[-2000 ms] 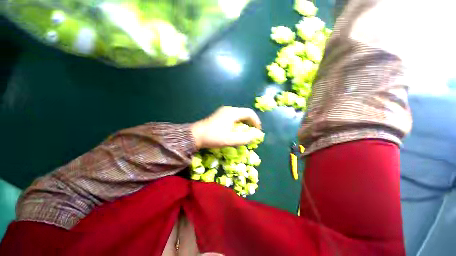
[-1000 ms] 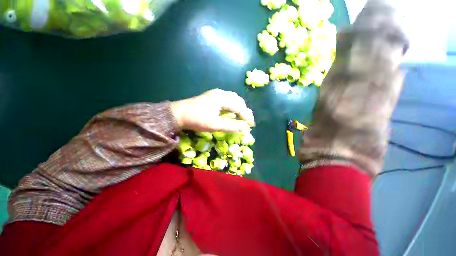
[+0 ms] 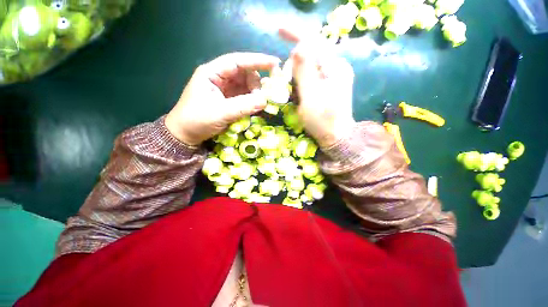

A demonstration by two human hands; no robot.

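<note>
A pile of lime green toy figures (image 3: 264, 162) lies on the dark green tabletop close to my body. My left hand (image 3: 225, 96) holds one overexposed figure (image 3: 277, 90) by thumb and fingers just above the pile's far side. My right hand (image 3: 321, 87) is beside it on the right, its fingers close to the same figure; glare hides whether it also grips it. Some figures in the pile show round dark holes.
A second pile of figures (image 3: 396, 17) is at the far edge. A clear bag of figures (image 3: 54, 36) is upper left. Yellow-handled nippers (image 3: 420, 113), a pale stick (image 3: 432, 186), a small group of figures (image 3: 490, 181) and a smartphone (image 3: 496, 84) are on the right.
My right arm has come back from the far right, and its hand is now beside my left. My left hand has lifted off the near pile with a figure. The phone and right-hand group now show.
</note>
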